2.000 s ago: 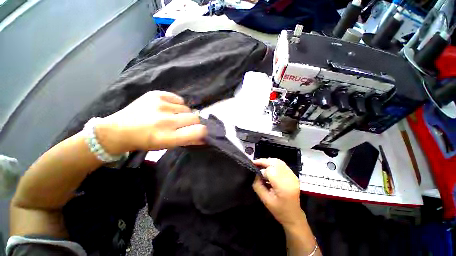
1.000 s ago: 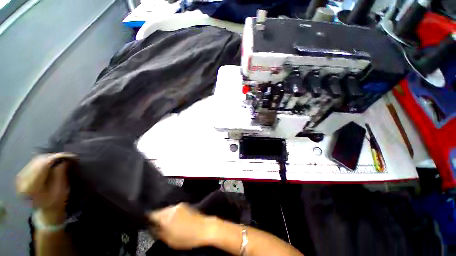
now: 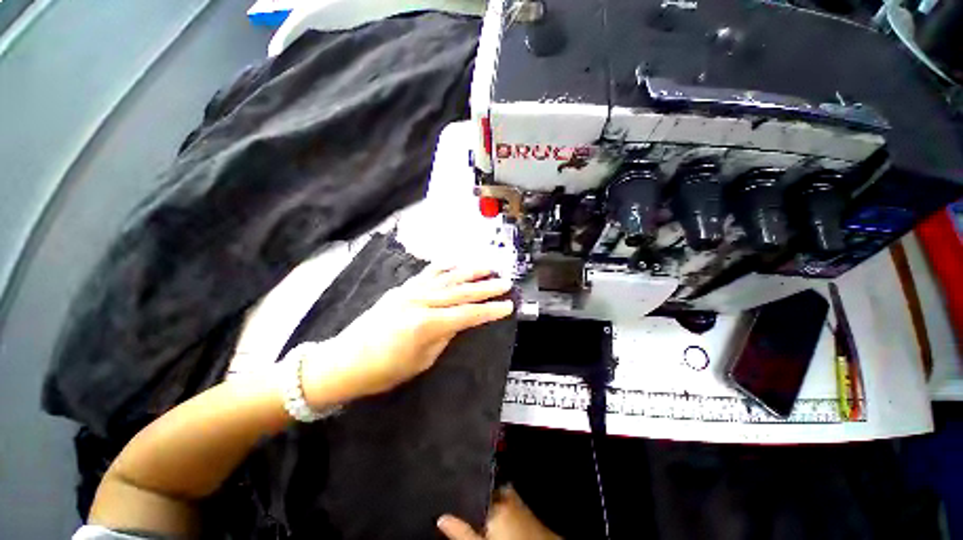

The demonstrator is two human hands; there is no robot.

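A dark grey garment panel [image 3: 412, 448] lies on the table in front of the overlock machine [image 3: 729, 127] and hangs over its front edge. Its right edge runs up to the presser foot area [image 3: 515, 264]. My left hand [image 3: 407, 332] lies flat on the panel, fingers spread, fingertips beside the presser foot. My right hand [image 3: 502, 519] is at the bottom edge of the picture, partly cut off, and holds the panel's right edge between thumb and fingers.
A heap of dark cloth [image 3: 264, 200] lies at the left beside the pale wall. Right of the needle area are a dark rectangular opening [image 3: 560, 348], a smartphone [image 3: 779, 353] and a yellow-and-black tool [image 3: 845, 369]. A ruled strip [image 3: 676, 405] runs along the table edge.
Both hands have moved from the lower left toward the machine with the panel, which now lies smooth up to the presser foot. The left hand now presses on it. The machine appears closer.
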